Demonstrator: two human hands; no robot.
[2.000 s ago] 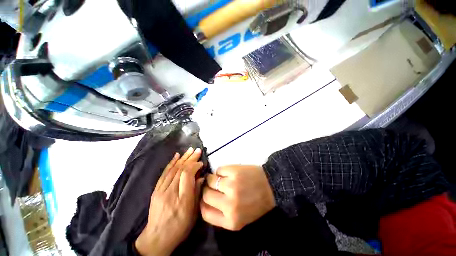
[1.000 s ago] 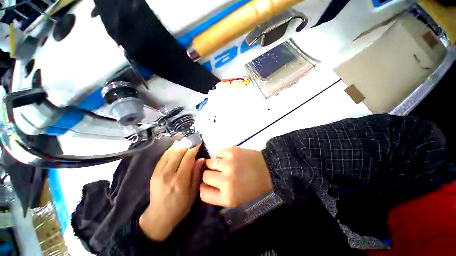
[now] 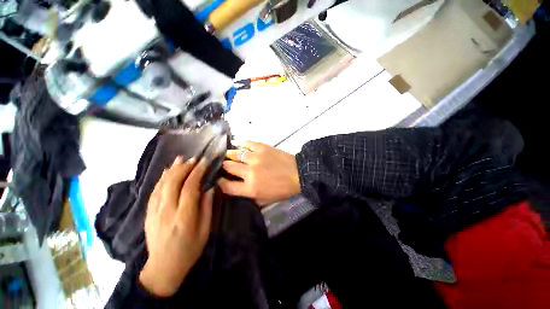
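Observation:
A dark garment piece (image 3: 129, 208) runs from the presser foot area (image 3: 208, 111) of the white sewing machine (image 3: 114, 45) down over the table's front edge. My left hand (image 3: 178, 220) lies on the cloth with its fingers stretched toward the foot. My right hand (image 3: 262, 173), with a ring, pinches the cloth's right edge just below the foot. The needle and the fingertips of my right hand in the cloth's fold are blurred or hidden. The machine head is blurred.
Snips with an orange-yellow handle (image 3: 269, 78) lie right of the foot. Behind them are a plastic-wrapped packet (image 3: 304, 48) and a tan cardboard piece (image 3: 446, 51). A black strap (image 3: 196, 36) hangs across the head. More dark cloth (image 3: 42, 145) hangs at the left.
The view has shifted, so the machine and table sit higher. My left hand has drawn back a little from the foot, and the cloth near the foot looks more raised and folded.

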